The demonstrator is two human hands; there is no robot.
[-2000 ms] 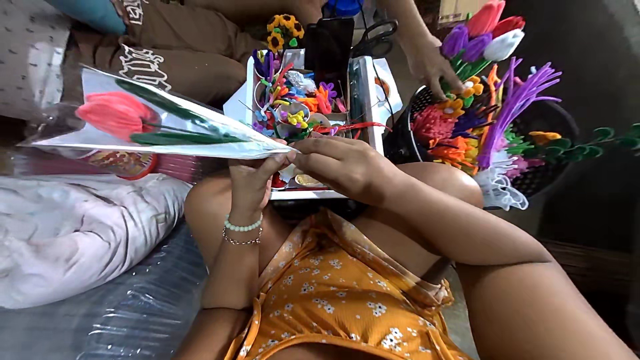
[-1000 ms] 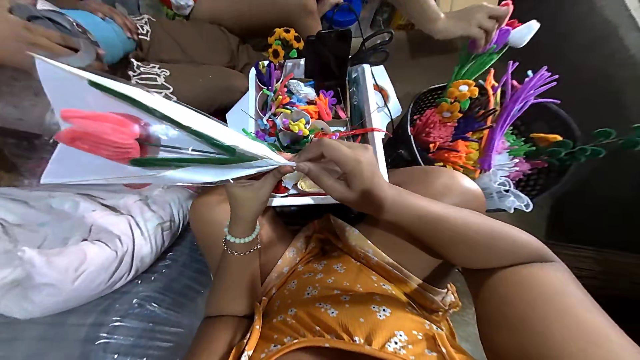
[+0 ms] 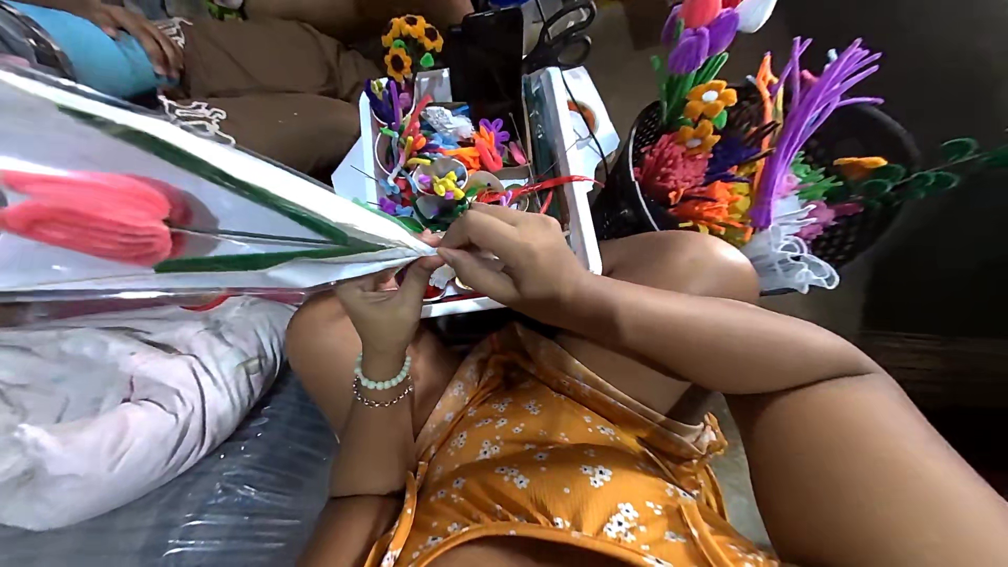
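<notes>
A pink pipe-cleaner tulip (image 3: 94, 216) with long green leaves lies inside a cone wrapper (image 3: 236, 276) of white sheet and clear film, pointing left. The wrapper's narrow end is pinched between my left hand (image 3: 386, 303), which wears a bead bracelet and a chain, and my right hand (image 3: 512, 256). Both sets of fingertips meet at the tip. Behind them, a white box (image 3: 584, 228) holds cups of small colorful pipe-cleaner pieces, partly hidden by my hands.
A black basket (image 3: 630, 169) of pipe-cleaner flowers stands at the right. Black scissors (image 3: 563, 39) and a dark phone (image 3: 488, 59) are behind the box. Another person's hand (image 3: 146, 39) rests at the upper left. White cloth (image 3: 142, 402) lies at the left.
The wrapped tulip has swung so that its wide end is further left and partly out of view. The other person's hand that was over the basket flowers has gone from view.
</notes>
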